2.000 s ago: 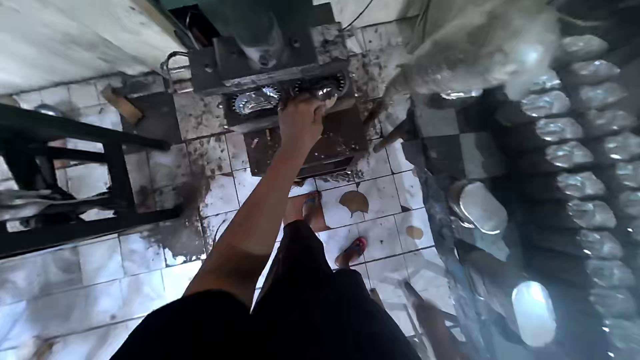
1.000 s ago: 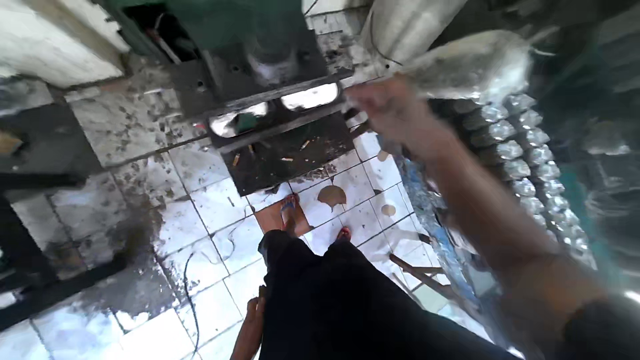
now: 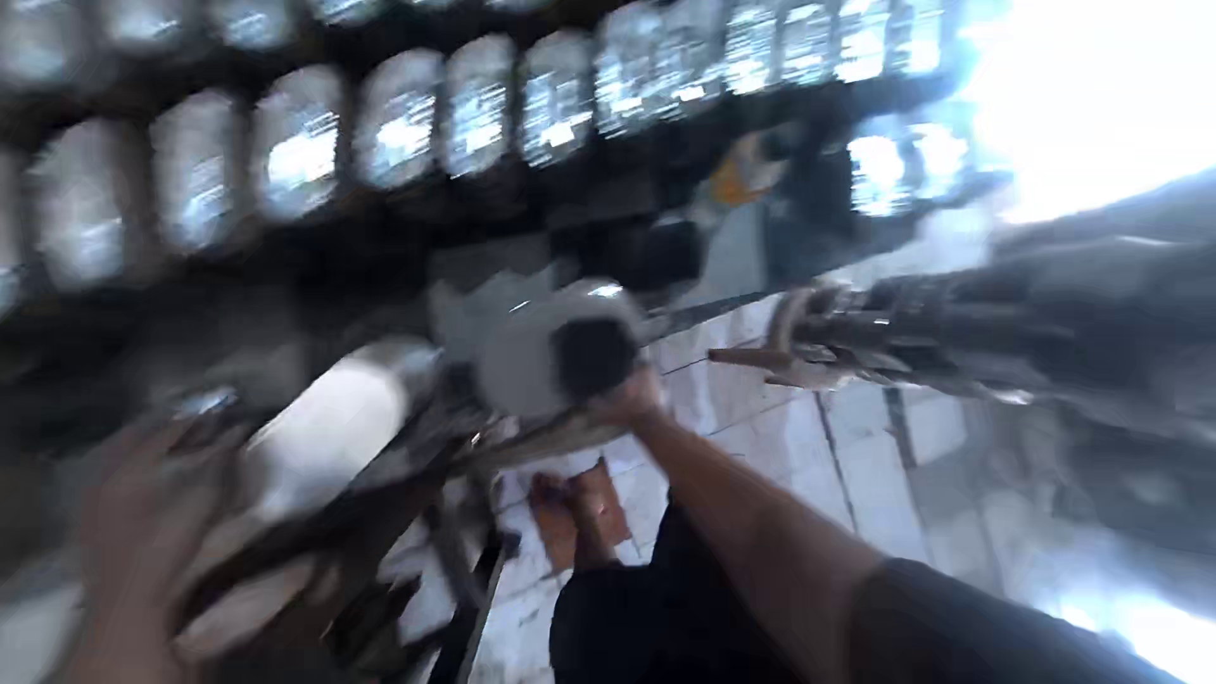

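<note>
The view is strongly blurred. My right hand [image 3: 632,394], at the end of a dark-sleeved arm, is at the lower right edge of a pale round container or lid [image 3: 532,366] with a dark square patch on it. Its fingers are partly hidden, so a grip cannot be confirmed. At the lower left is my left hand [image 3: 142,503], smeared by motion, beside a bright whitish oval object [image 3: 328,432]. Whether it holds anything cannot be told. Rows of shiny, clear-looking packed items [image 3: 480,104] run across the top.
A dark, glossy, wrapped-looking bundle [image 3: 950,323] juts in from the right above white floor tiles [image 3: 760,446]. One foot is on a reddish-brown square [image 3: 560,532]. An orange and white item [image 3: 741,176] lies below the shiny rows. Dark bars [image 3: 475,608] stand at lower left.
The view has swung far toward the shiny rows. My right hand, at the dark machine's gears two seconds ago, is now by the round container. My left hand has risen from beside my leg.
</note>
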